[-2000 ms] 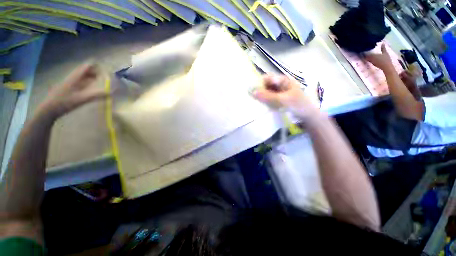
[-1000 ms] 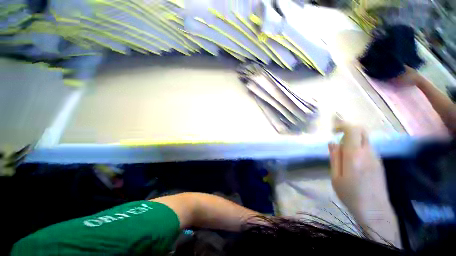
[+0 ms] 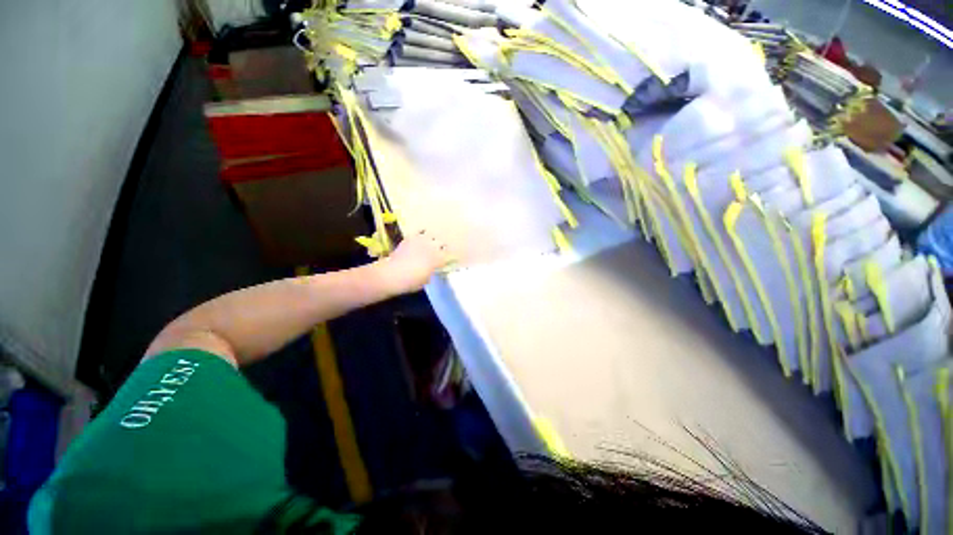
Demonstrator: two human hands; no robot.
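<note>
My left hand point(image 3: 416, 263) is at the near corner of the left panel stack point(image 3: 460, 167), a pile of pale grey sheets with yellow edges and loose yellow tails on its left side. The fingers lie at the stack's near edge; whether they grip a sheet cannot be told. My right hand is not in view. The grey-beige work mat point(image 3: 648, 355) lies on the white-edged table, with a yellow strip point(image 3: 548, 437) on the table edge.
A fanned row of grey, yellow-edged panels point(image 3: 768, 261) runs along the mat's far side. Red and brown boxes point(image 3: 287, 141) stand on the floor at left, beside a pale wall point(image 3: 78, 125). A yellow floor line point(image 3: 340, 418) passes below my left arm. Hair covers the bottom edge.
The view has swung left to the stack. The panel held between both hands two seconds ago is not seen in my hands now. My left arm has reached out; my right hand has left the picture.
</note>
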